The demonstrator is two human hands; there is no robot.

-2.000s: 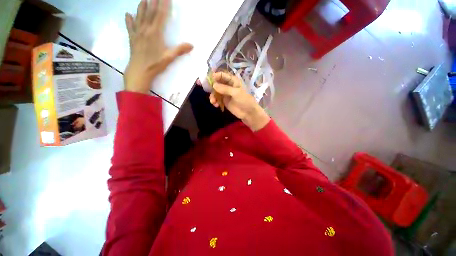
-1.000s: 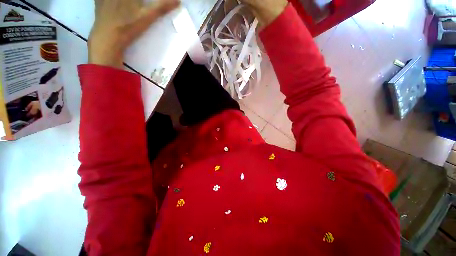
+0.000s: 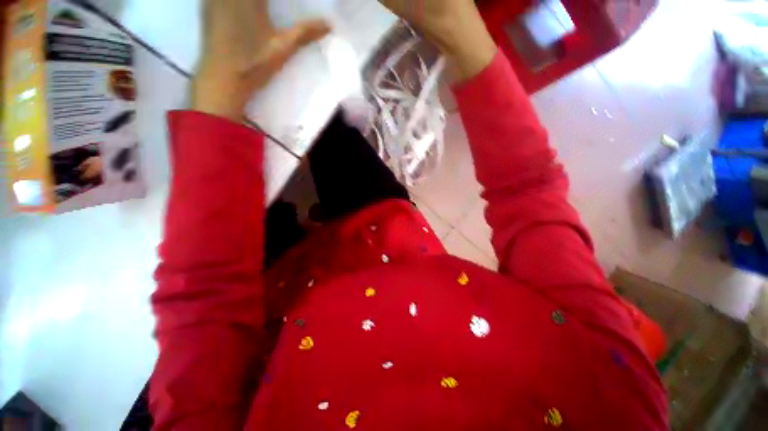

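Observation:
My left hand [image 3: 240, 59] is over the white table [image 3: 76, 286] at the top, blurred, with the thumb spread to the right. Its fingers are cut off by the top edge, so I cannot tell if it holds anything. My right hand [image 3: 446, 29] is at the top edge above the table's edge, and its fingers are also cut off. A retail box [image 3: 88, 101] with an orange side and a white printed face is on the table at the left, touched by neither hand. Tangled white backing strips [image 3: 408, 109] hang by the table edge below my right hand.
A red stool [image 3: 556, 42] is on the floor at the upper right. A flat grey object [image 3: 684, 189] and a blue thing [image 3: 743, 202] are farther right. A brown board or carton [image 3: 695, 353] and part of something red [image 3: 647, 332] are at the lower right.
My right hand has moved from beside the table corner up to the top edge. My left hand stays over the table, now cut off at the top. The retail box appears farther left in view.

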